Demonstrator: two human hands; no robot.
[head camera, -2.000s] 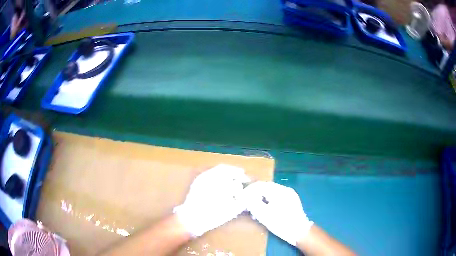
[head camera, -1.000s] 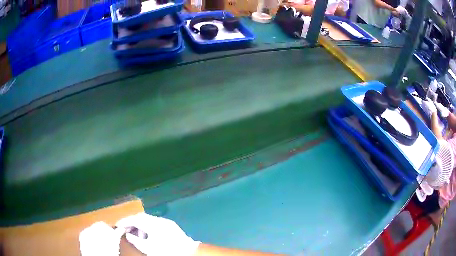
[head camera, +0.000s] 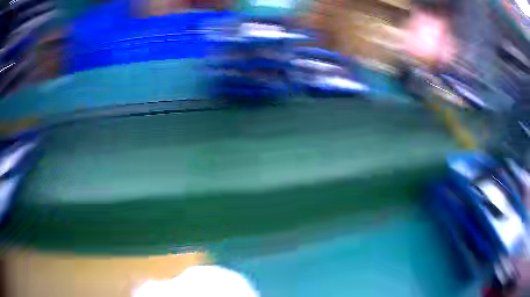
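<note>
The frame is strongly blurred. A white gloved shape shows at the bottom edge, over the corner of the tan work board (head camera: 104, 272) and the teal bench. Its right part looks like my right hand (head camera: 218, 283), cut off by the frame's edge. My left hand cannot be told apart from it in the white shape's left part. Whether anything is held cannot be seen.
A green conveyor belt (head camera: 232, 168) runs across beyond the hands. Stacked blue trays (head camera: 465, 232) stand at the right. More trays (head camera: 250, 84) and large blue bins (head camera: 139, 37) are behind the belt. A tray (head camera: 14, 168) shows at the left edge. A blurred pink shape is at upper right.
The view has swung back left since the last earlier frame, so the stacks appear further right. The gloved hands are lower and more cut off by the bottom edge.
</note>
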